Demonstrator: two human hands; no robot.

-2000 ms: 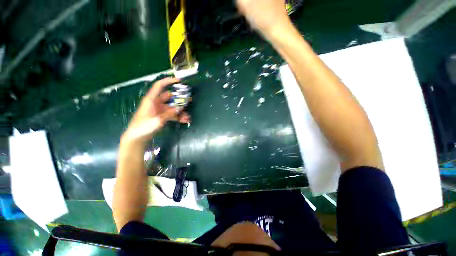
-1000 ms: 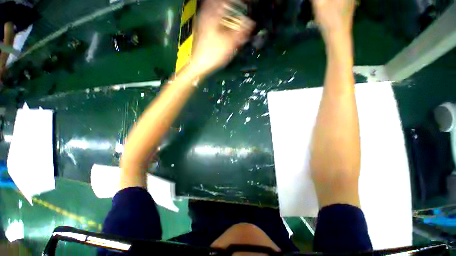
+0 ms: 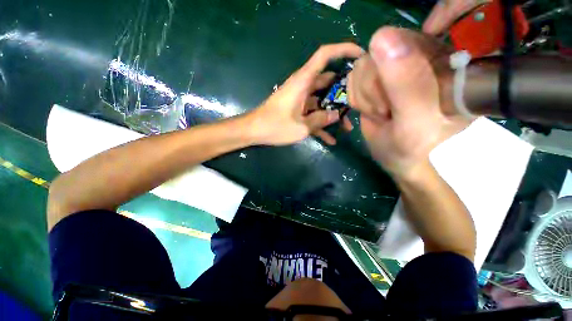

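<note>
My left hand holds a small circuit board with blue, yellow and black parts between its fingers, above the green bench. My right hand is closed in a fist around the end of a thick grey-brown cylinder, right beside the board. The cylinder carries a white cable tie and a black tie. My right hand hides part of the board and the tool's tip. An orange-red block shows behind the cylinder, with other fingers at its left edge; whose they are I cannot tell.
A white sheet lies at the right under my right forearm, and a curled white sheet at the left. Shiny clear film lies on the green bench. A white fan stands at the lower right.
The view has turned to the right. Both hands have come together, the right now around the cylinder. The cylinder and orange-red block have come into view; the striped divider has left it.
</note>
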